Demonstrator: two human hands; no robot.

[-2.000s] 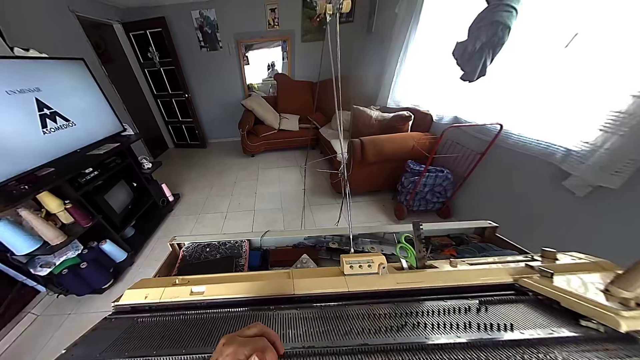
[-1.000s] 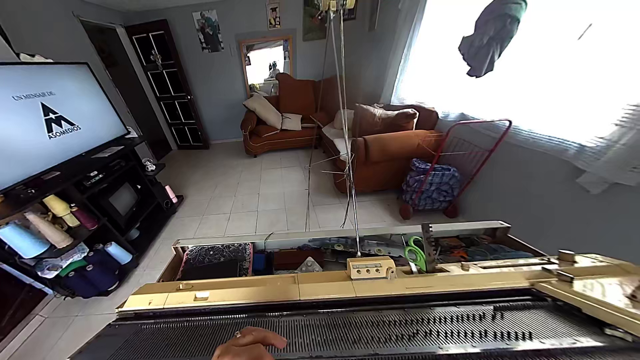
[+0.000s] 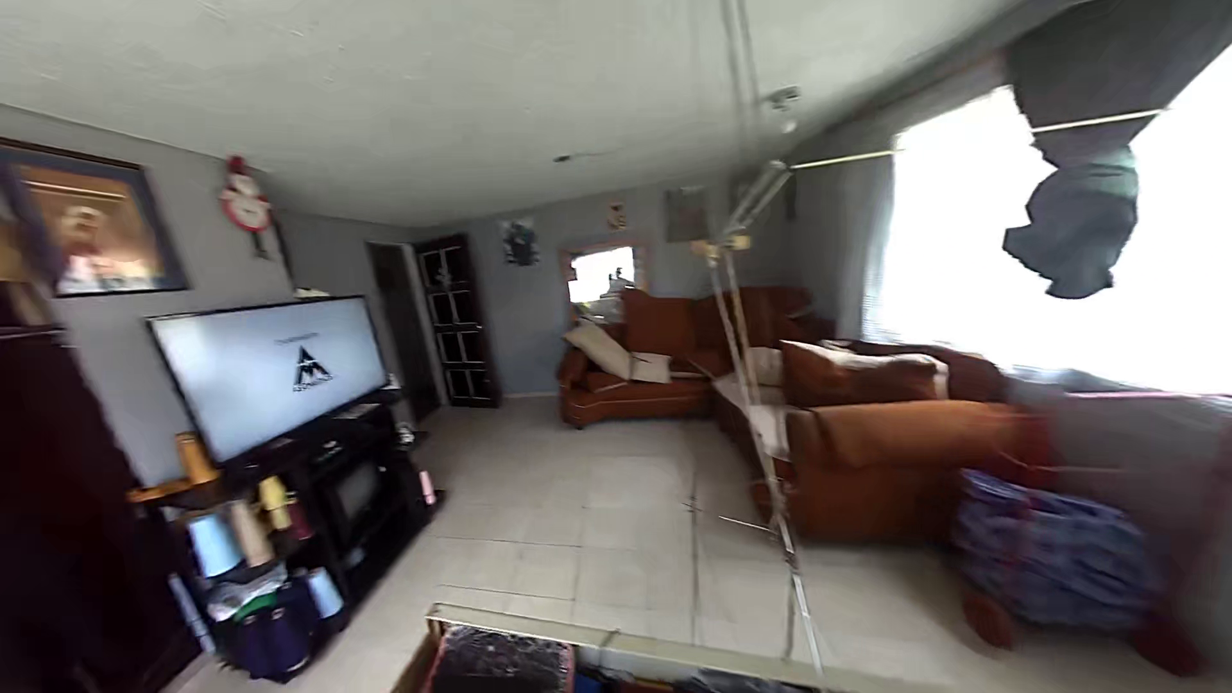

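Neither of my hands shows in the head view of now. At the bottom edge lies the far part of an open tray [image 3: 616, 635] with a dark patterned item [image 3: 500, 659] in it. A yarn mast [image 3: 727, 243] with tension wires stands right of the middle, and pale strands [image 3: 760, 433] run down from it towards the tray. The knitting machine's needle bed is out of the frame.
A television [image 3: 274, 371] stands on a dark stand [image 3: 356, 500] at left, with yarn cones [image 3: 214, 544] beside it. Brown sofas [image 3: 885, 481] are across the tiled floor [image 3: 539, 539]. A blue checked cart bag [image 3: 1054, 553] is at right, below the window.
The view has swung up strongly, bringing in the ceiling. The hand seen on the knitting machine's needle bed one second ago is out of view, as is the needle bed.
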